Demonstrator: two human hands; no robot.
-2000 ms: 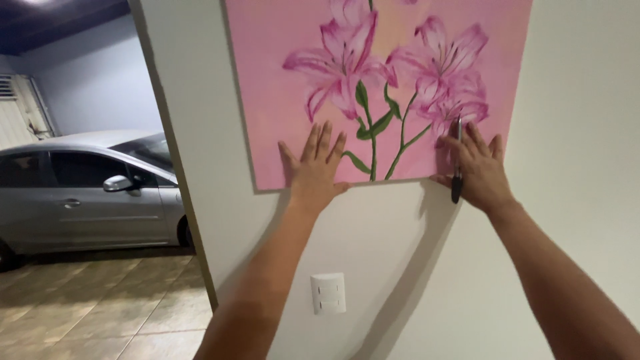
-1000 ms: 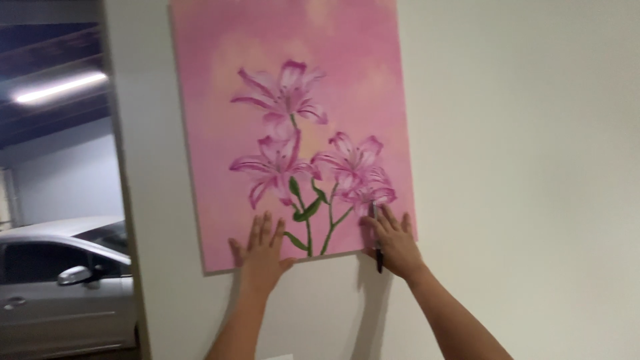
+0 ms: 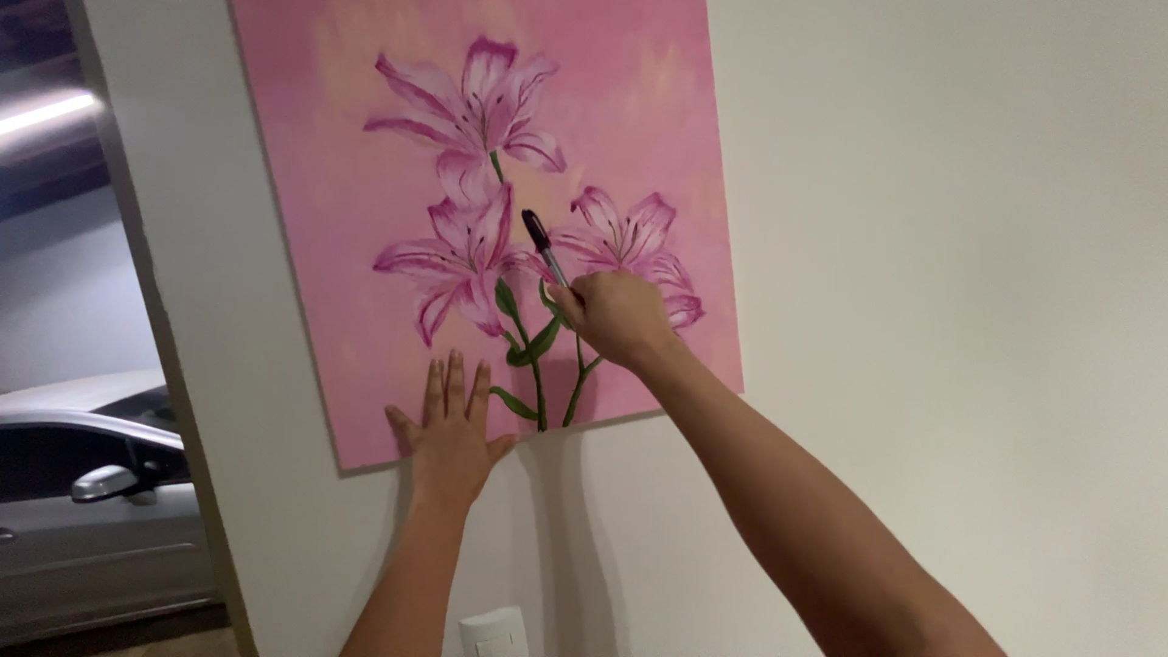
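A pink canvas painting of lilies [image 3: 356, 301] is up against a pale wall, its top edge out of view. My left hand [image 3: 452, 438] lies with spread fingers on the painting's lower left part, the thumb near the bottom edge. In my right hand [image 3: 620, 315], which is closed in front of the lower right flowers, is a marker pen [image 3: 554, 265] with a dark cap, its capped end pointing up and to the left. Whether the right hand touches the canvas, I cannot tell.
A white wall plate [image 3: 494, 631] is on the wall below the painting. At the left, past the wall's edge [image 3: 151, 274], a grey car [image 3: 100, 520] stands under a lit tube lamp [image 3: 46, 116].
My right hand has left the painting's lower right edge, moved up and left, and closed around the pen. The left hand stays at the lower left. The view has shifted.
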